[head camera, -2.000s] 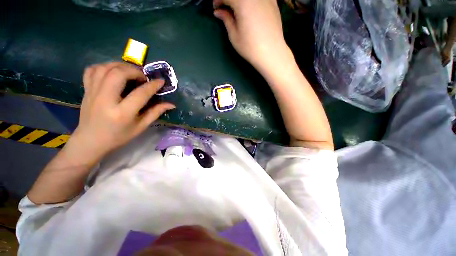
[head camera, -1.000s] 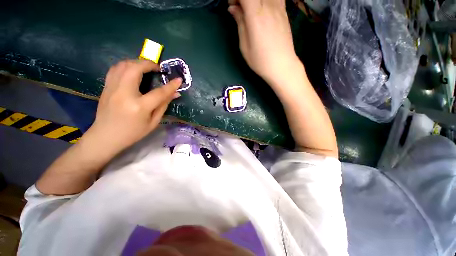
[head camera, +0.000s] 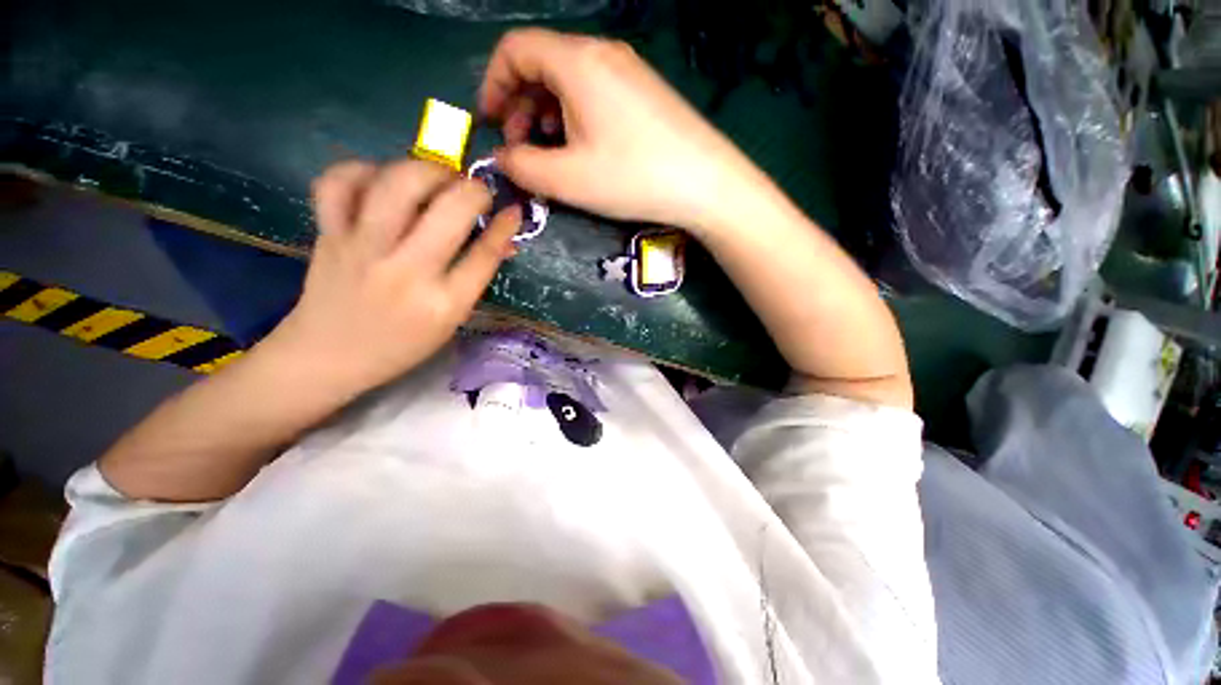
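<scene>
A watch housing with a pale rim [head camera: 532, 220] lies on the dark-green mat, partly hidden by both hands. My left hand [head camera: 409, 248] holds it at its left and near side with thumb and fingers. My right hand [head camera: 596, 127] is over its far right side, fingers curled and fingertips close together; whether they hold a small part cannot be seen. A silver-white battery with yellow edges [head camera: 443, 133] lies just beyond the housing, near my left fingers. A second housing with a battery lying inside [head camera: 658, 262] is to the right, with a small pale cross-like piece [head camera: 616, 269] beside it.
A crinkled clear plastic bag [head camera: 984, 174] is at the right, and another bag's edge shows at the top. A person's grey-blue clothing [head camera: 1058, 522] is at the lower right. Yellow-black floor tape [head camera: 114, 325] is at the left.
My right hand has come from the far edge of view down and left to the first housing. My left hand stays at the housing. The view has shifted slightly.
</scene>
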